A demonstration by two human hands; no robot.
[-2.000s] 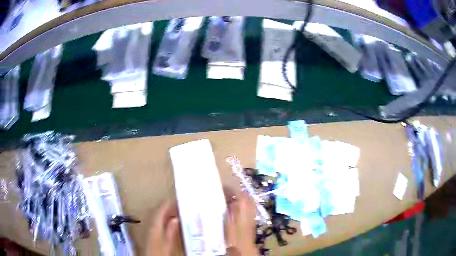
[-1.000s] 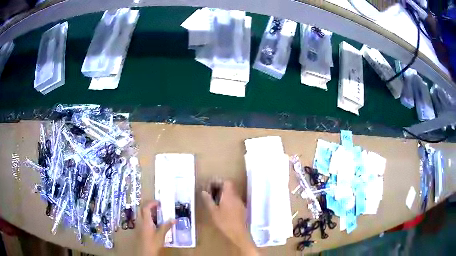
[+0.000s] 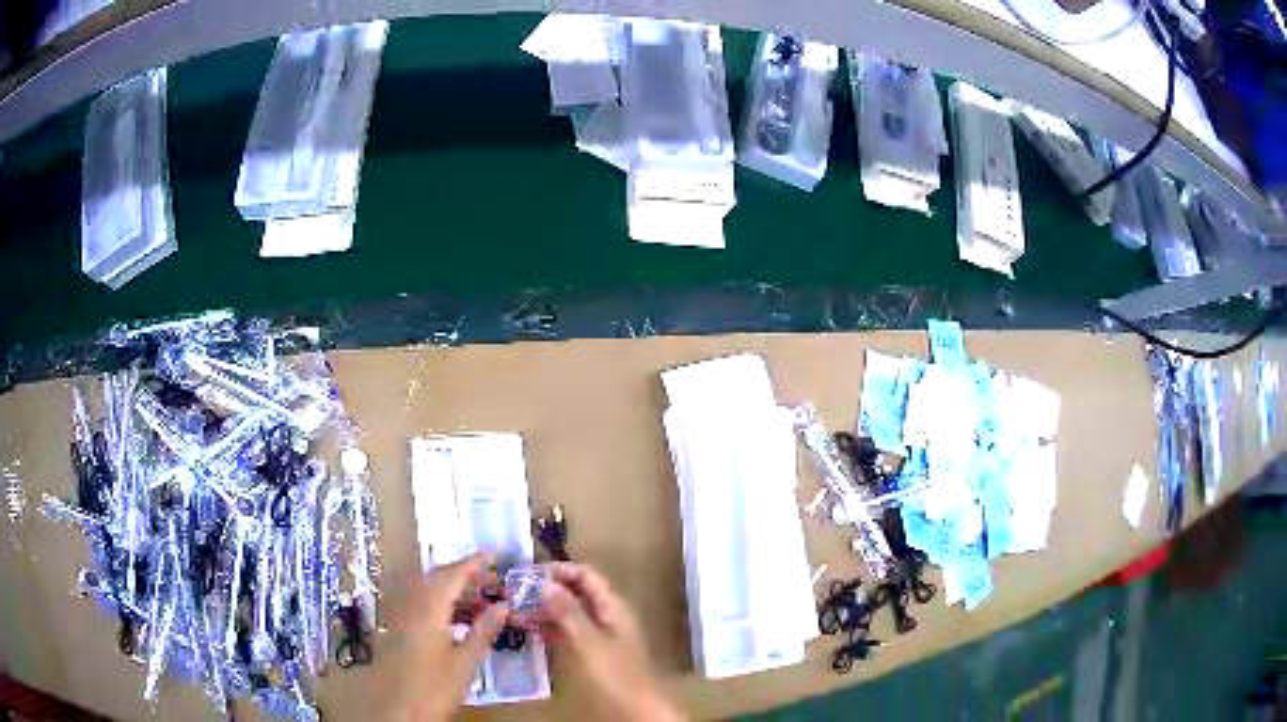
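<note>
A white blister tray lies on the bench in front of me. My left hand and my right hand meet over its lower half. Their fingertips pinch a small clear plastic part between them. Dark cord shows in the tray below the fingers, partly hidden by them. A short black cable lies on the bench against the tray's right side. The fingers hide part of the tray's lower hollows.
Clear-bagged accessories are heaped at left. Stacked white trays stand right of my hands, then coiled black cables and blue-white leaflets. Part-filled packs lie on the green belt behind. Slim bagged items lie far right.
My right hand has moved left to the tray and joined my left hand. The clear part has been lifted from the tray's lower end. A black cable now lies beside the tray.
</note>
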